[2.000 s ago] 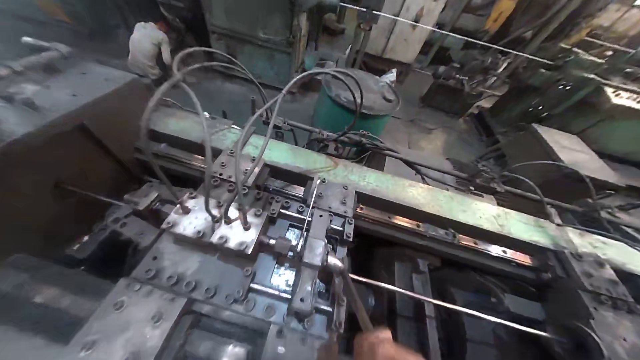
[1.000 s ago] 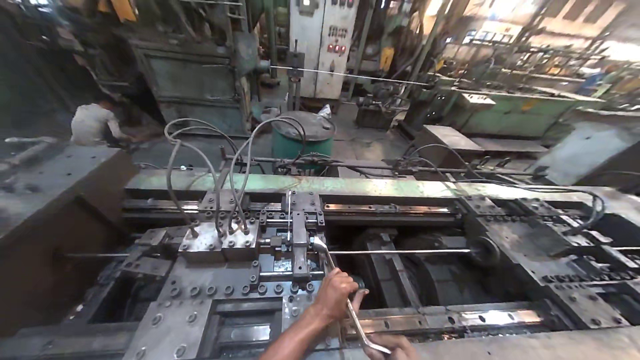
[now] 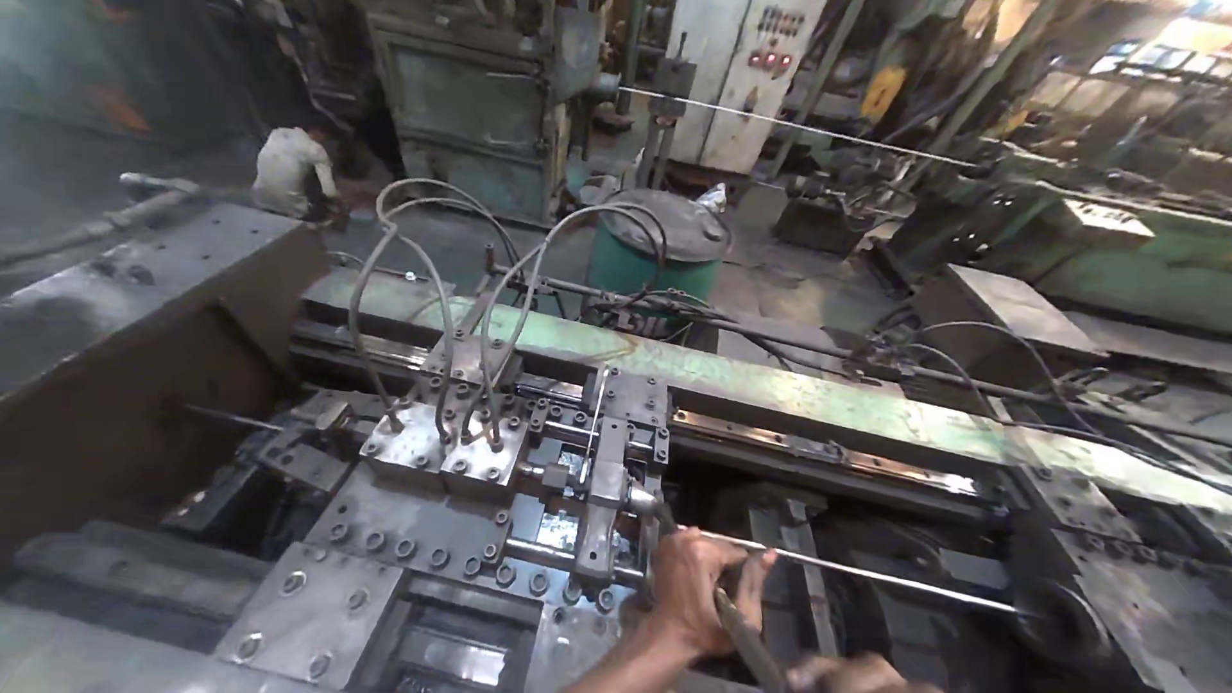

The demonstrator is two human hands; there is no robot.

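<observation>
My left hand (image 3: 701, 589) is wrapped around the upper part of a long-handled wrench (image 3: 739, 630), just below the thin metal rod (image 3: 866, 570). The wrench's head meets a round fitting (image 3: 639, 495) on the right side of an upright steel clamp block (image 3: 606, 472). Lower down, my right hand (image 3: 852, 674), blurred and cut by the bottom edge, closes on the handle's lower end. Left of the block sits a bolted steel manifold (image 3: 448, 448) with several hoses (image 3: 438, 279) rising from it.
A green machine beam (image 3: 751, 371) runs across behind the carriage. Beyond it stand a green drum (image 3: 654, 255), a control cabinet (image 3: 741, 87) and more machinery. Another person (image 3: 294, 173) is low down at the far left. A bolted slide plate (image 3: 308, 611) lies at the front left.
Two seconds ago only one hand showed, low by the handle; both hands are on the wrench one second ago and now. The handle's lower end has shifted somewhat. The view has swung.
</observation>
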